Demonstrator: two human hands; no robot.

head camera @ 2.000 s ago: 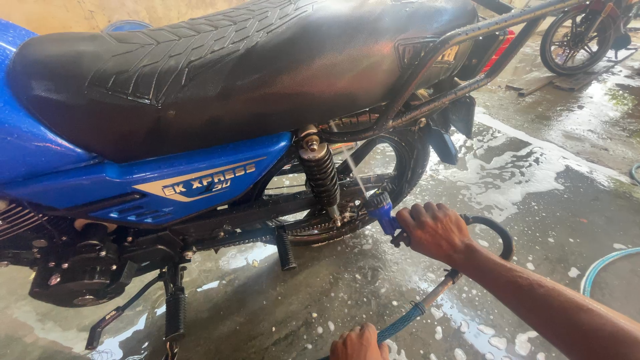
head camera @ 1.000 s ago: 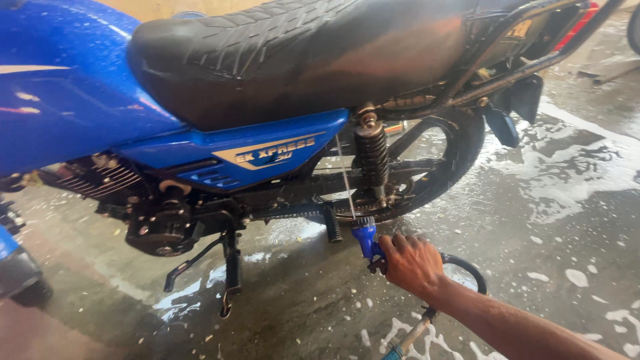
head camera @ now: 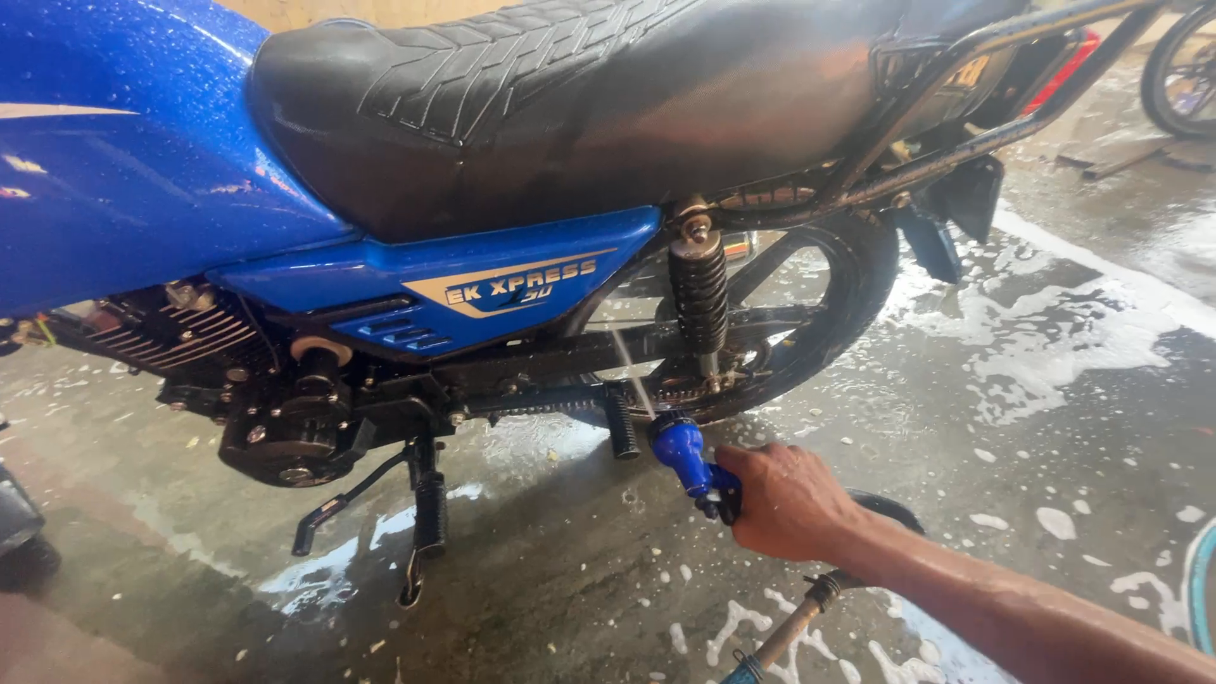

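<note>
My right hand (head camera: 784,502) is closed around the handle of a blue hose spray nozzle (head camera: 679,451) at the lower right. A thin jet of water (head camera: 632,369) leaves the nozzle toward the swingarm and rear wheel (head camera: 855,294) of a blue motorcycle. The black shock absorber (head camera: 698,294) stands just above and right of the nozzle, and a rubber footpeg (head camera: 621,425) is to its left. Above are the blue side panel (head camera: 446,285) and the wet black seat (head camera: 608,114). A hose (head camera: 798,617) runs down from behind my right wrist. My left hand is out of view.
White foam (head camera: 1064,342) lies on the wet concrete floor (head camera: 532,589) to the right. Another vehicle's wheel (head camera: 1183,81) is at the upper right. A light blue hose (head camera: 1202,589) shows at the right edge, and a dark object (head camera: 17,522) at the left edge. The kickstand (head camera: 427,513) reaches down.
My left hand, at the bottom edge beside the hose two seconds ago, is no longer in view. My right hand still holds the nozzle, and water still sprays from it.
</note>
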